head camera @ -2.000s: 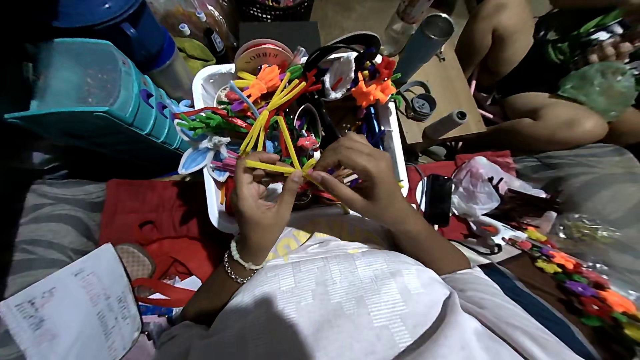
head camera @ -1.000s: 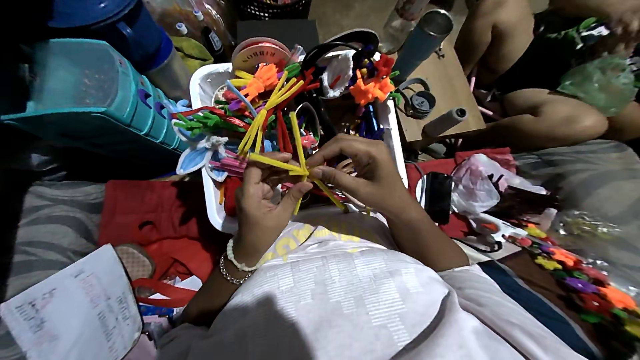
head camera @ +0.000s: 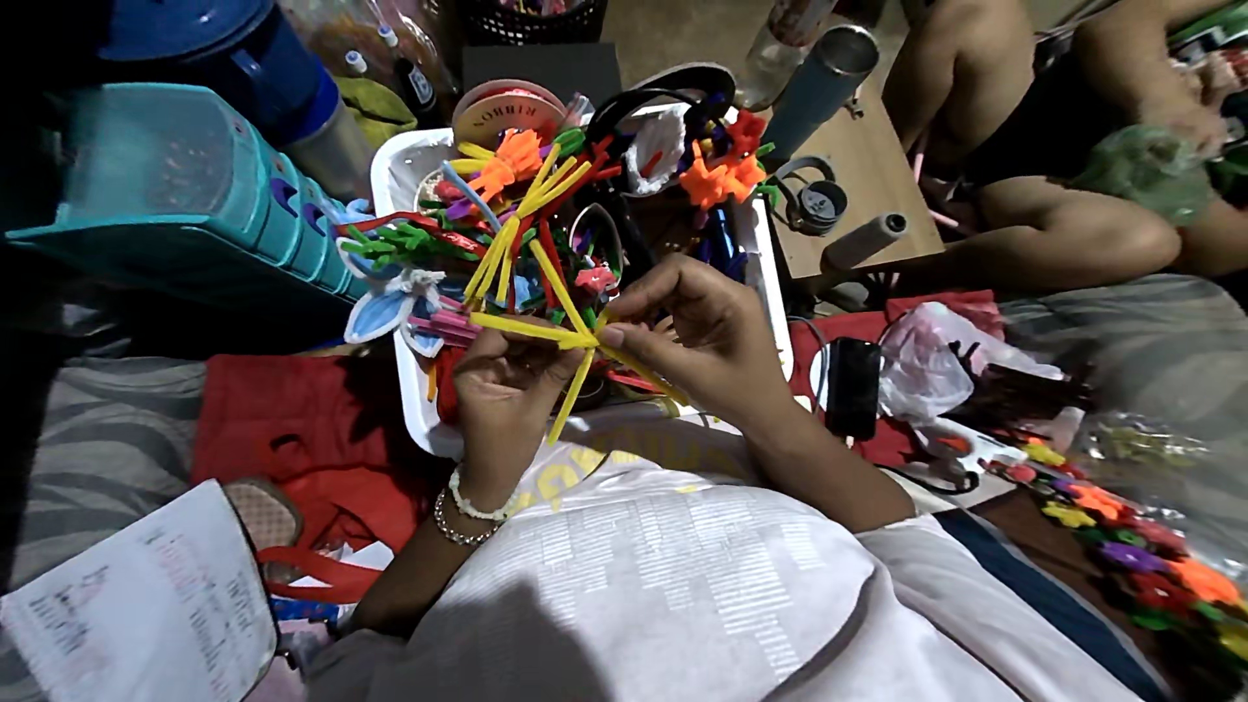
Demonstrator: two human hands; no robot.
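Between both hands is a star-like piece of bent yellow pipe cleaners, its arms spreading from a joined centre. My left hand pinches its left arm from below, a bracelet at the wrist. My right hand grips it near the centre with thumb and index finger. Behind the hands stands a white plastic basket full of craft pieces. In it lie a bundle of yellow pipe cleaners, green ones, orange pipe-cleaner flowers and a ribbon spool.
A teal drawer unit stands left. At right are a tumbler and tape roll by a small wooden table, a phone, a glue gun and finished flowers. Another person's legs are beyond. Paper lies lower left.
Both hands stay over the basket's near edge with the yellow piece. Its arms have shifted slightly, and my right fingers have moved a little around its centre.
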